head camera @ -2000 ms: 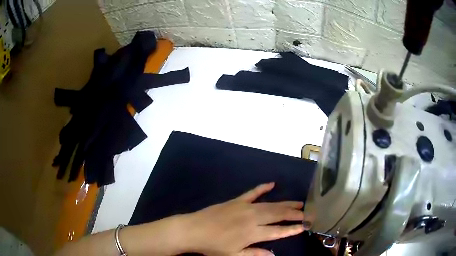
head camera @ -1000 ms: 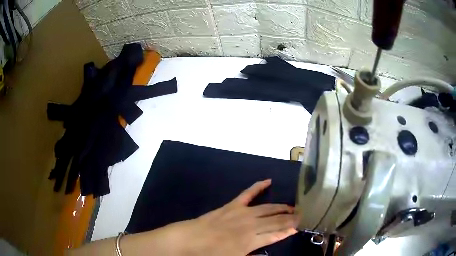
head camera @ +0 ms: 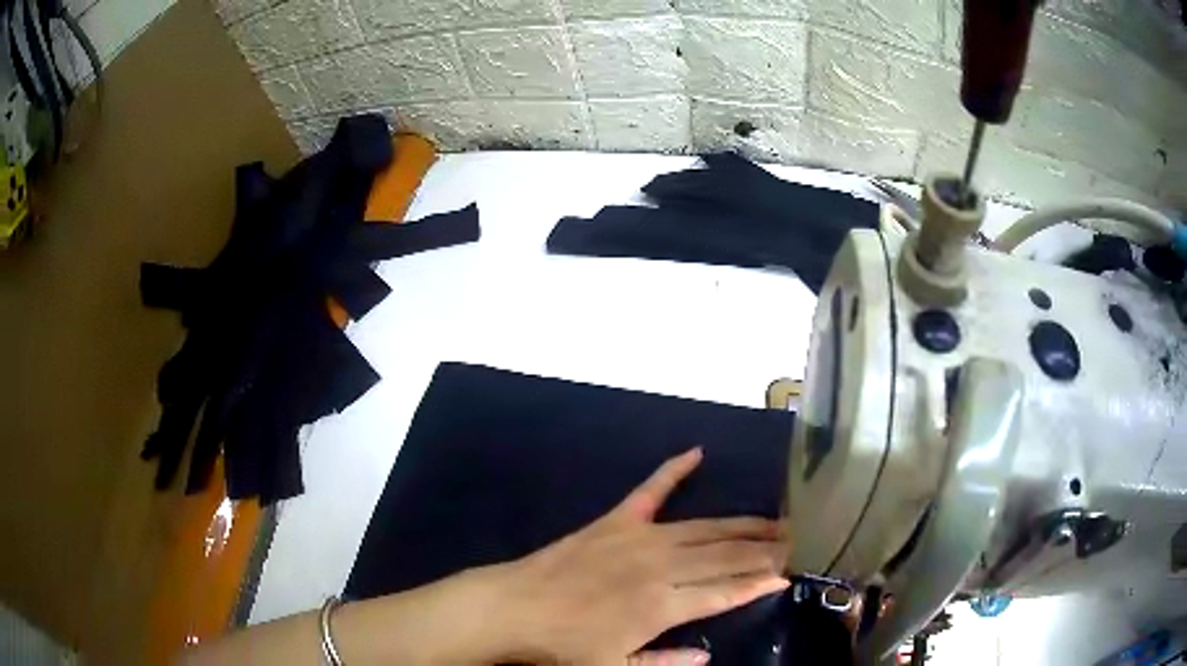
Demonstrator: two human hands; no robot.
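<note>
A large black fabric panel (head camera: 521, 455) lies flat on the white table, its right edge hidden under the machine head. My left hand (head camera: 612, 579) lies palm down on it with fingers spread, the fingertips reaching the lower left side of the off-white sewing machine head (head camera: 859, 429). The hand presses on the cloth without gripping it; its lower part is cut by the bottom edge. Small metal parts (head camera: 833, 596) show under the head beside the fingertips. The needle and stitching point cannot be made out. My right hand is not in view.
Black fabric strips (head camera: 267, 312) lie fanned over the orange table edge (head camera: 215, 559) at left, beside brown cardboard (head camera: 104, 338). More black pieces (head camera: 729, 221) lie by the brick-patterned wall (head camera: 625, 78). A dark red handled tool (head camera: 996, 65) stands atop the head.
The camera view has shifted slightly. My left hand has moved a little farther back over the panel, still flat. The fabric piles have not moved.
</note>
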